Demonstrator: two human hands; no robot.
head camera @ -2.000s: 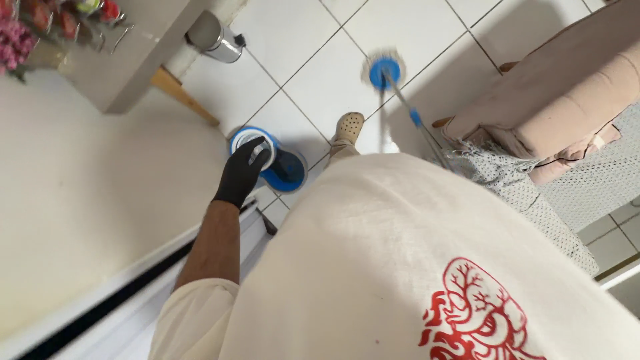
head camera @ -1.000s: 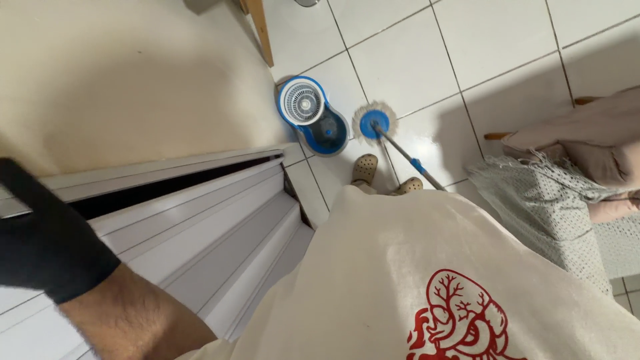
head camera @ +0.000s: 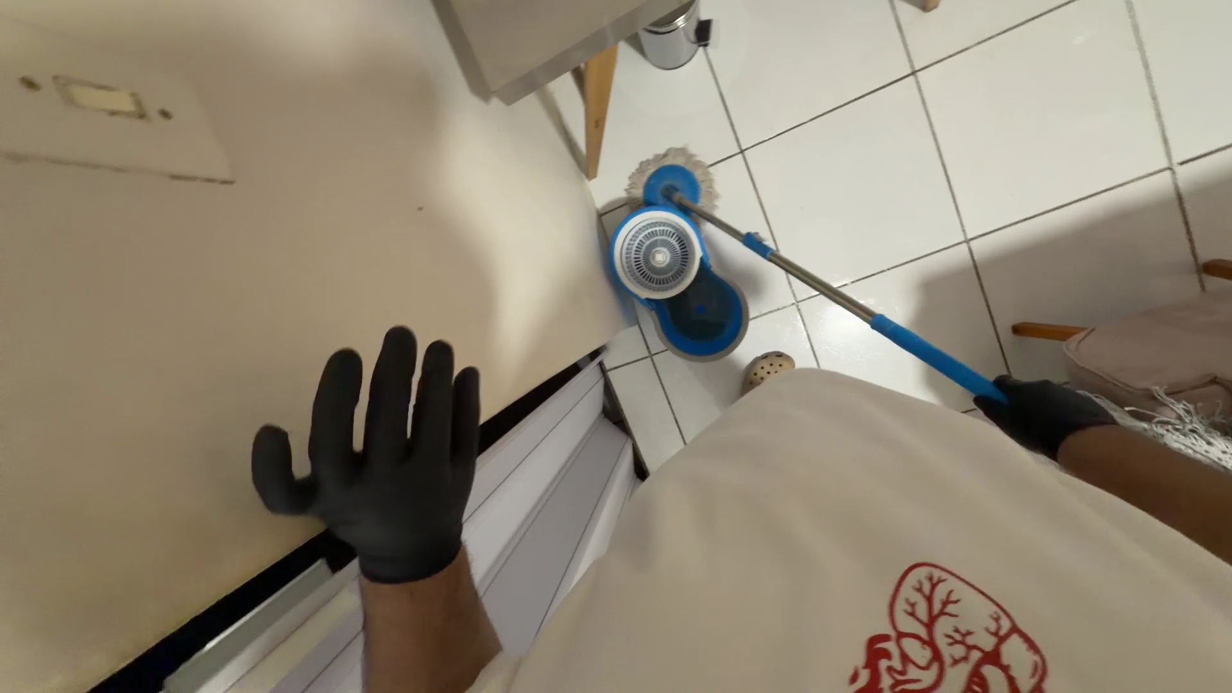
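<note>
My left hand [head camera: 390,457], in a black glove, is raised with its fingers spread in front of the wall and holds nothing. My right hand [head camera: 1044,416], also gloved in black, grips the blue end of a spin mop's handle [head camera: 818,282]. The handle slants up and left to the round mop head [head camera: 672,183], blue with a pale fringe, just beyond the bucket. That blue spin-mop bucket [head camera: 707,322] stands on the floor by the wall, with a white and grey wringer basket [head camera: 658,256] in its far part and a dark well nearer me.
Left of me are a beige wall [head camera: 241,289] and white slatted panels [head camera: 549,510]. A metal pedal bin [head camera: 671,38] and a wooden leg [head camera: 599,111] stand beyond the bucket. Upholstered furniture [head camera: 1155,351] is at the right. One clog [head camera: 768,369] shows on the tiled floor [head camera: 1039,125].
My left hand was at the bucket's basket two seconds ago and is now raised by the wall. The mop head has moved from beside the bucket to its far side. My right hand has come into view.
</note>
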